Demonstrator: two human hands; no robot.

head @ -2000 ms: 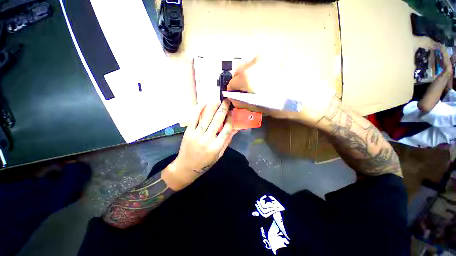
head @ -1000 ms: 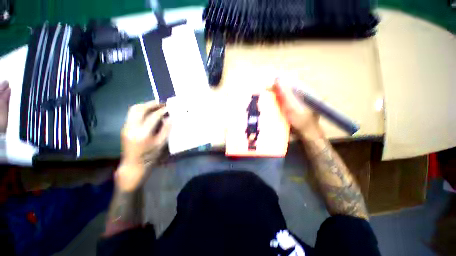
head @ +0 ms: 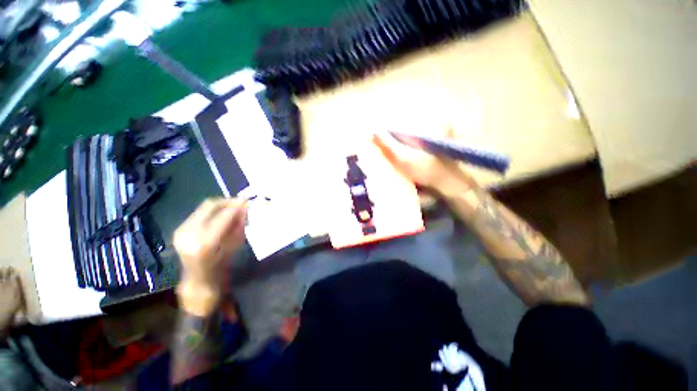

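A black plastic part (head: 358, 191) with holes sits upright in view on the pale fixture (head: 401, 218), whose front edge is orange-red. My right hand (head: 420, 164) is right of the part and holds a long strip (head: 458, 152) that looks dark with a pale edge. My left hand (head: 208, 235) is at the left edge of the white pad sheet (head: 271, 229), fingertips pinched together. A tiny dark piece shows by the fingertips; whether the fingers grip it is too blurred to tell. The sheet's stepped black area (head: 219, 153) lies above my left hand.
Stacked black strips with white edges (head: 107, 214) lie at left, with loose black parts (head: 141, 191) on and beside them. A dense row of black parts (head: 382, 42) runs along the back of the cardboard (head: 489, 99). Another person's hand (head: 11, 298) is at the left rim.
Since two seconds ago, both hands have left the part in the fixture; my left hand moved left to the sheet. Since one second ago, the view has turned and my left fingers have closed together.
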